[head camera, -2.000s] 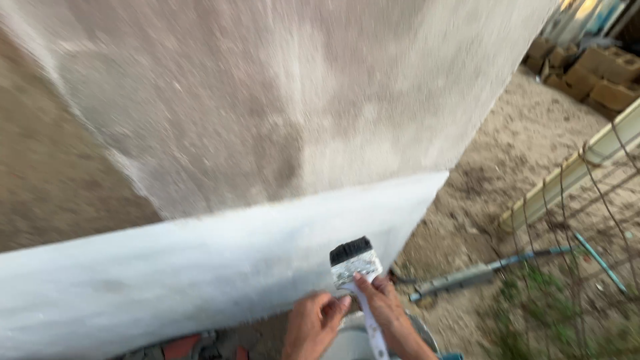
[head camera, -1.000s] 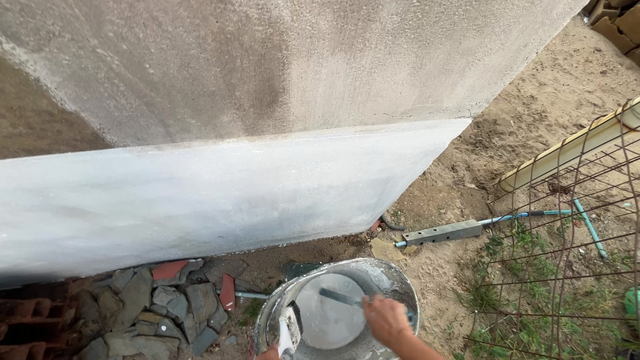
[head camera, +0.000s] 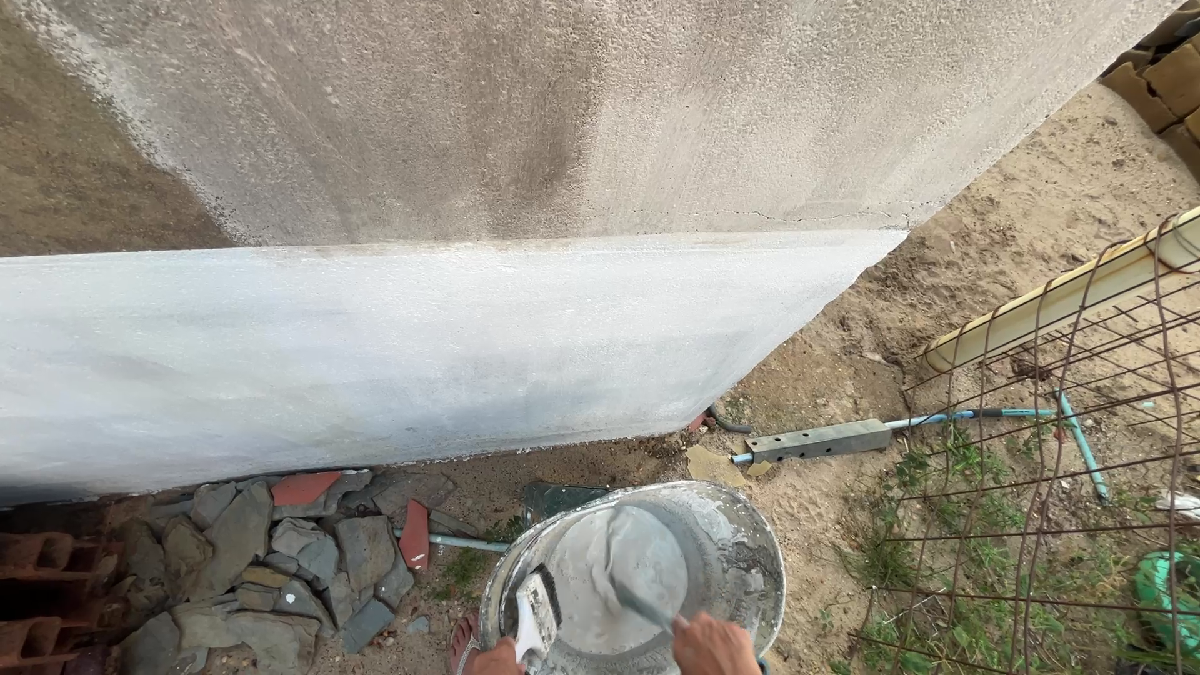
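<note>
My left hand (head camera: 497, 658) is at the bottom edge, closed around the white handle of a wide paintbrush (head camera: 537, 614), whose dark bristles rest at the left inner side of a bucket (head camera: 761, 572). My right hand (head camera: 714, 645) grips a greyish stick (head camera: 647, 607) that dips into the pale grey liquid (head camera: 609, 572) in the bucket; the liquid's surface is rippled around it. Above stands a rendered wall (head camera: 450, 112) with a white-coated lower band (head camera: 422, 347).
Broken stone slabs (head camera: 234, 544) and hollow clay bricks (head camera: 42, 555) lie at lower left. Right of the bucket are a perforated grey bar (head camera: 820, 441), a blue pipe (head camera: 1083, 450), rusty wire mesh (head camera: 1041, 478) and a cream post (head camera: 1059, 305) on sandy ground.
Two seconds ago both hands were at the brush above the bucket. Now my left hand holds it at the bucket's left side, and my right hand has the stick in the liquid. The view has shifted.
</note>
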